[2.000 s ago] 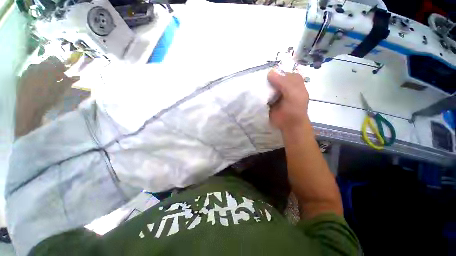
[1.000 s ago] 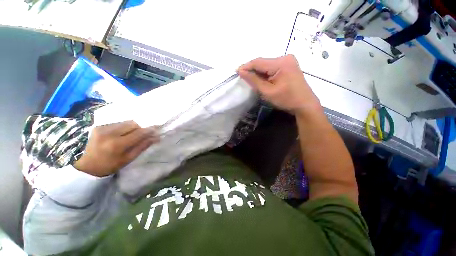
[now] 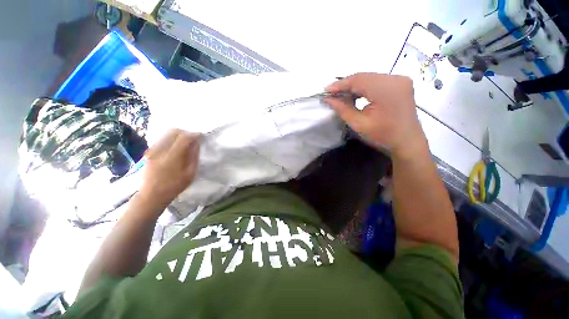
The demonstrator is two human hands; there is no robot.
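The white padded lining (image 3: 249, 137) hangs over my lap, with a thin dark seam line along its upper part. My left hand (image 3: 171, 165) grips the lining at the left; its fingertips are partly hidden in the bright cloth. My right hand (image 3: 377, 109) pinches the seam edge (image 3: 306, 98) between thumb and fingers at the right end, in front of the table edge. The white sewing machine head (image 3: 499, 37) stands at the upper right, apart from the cloth.
Scissors with yellow and green handles (image 3: 484, 174) lie on the table (image 3: 462, 140) at the right. A blue bin (image 3: 93, 71) stands at the upper left. A camouflage-look pile (image 3: 75, 137) lies at the left. A ruler-marked table edge (image 3: 218, 47) runs at the top.
The lining came away from the needle area onto my lap. My left hand came into view and holds it. Since one second ago, the view has shifted, and more of the camouflage-look pile shows.
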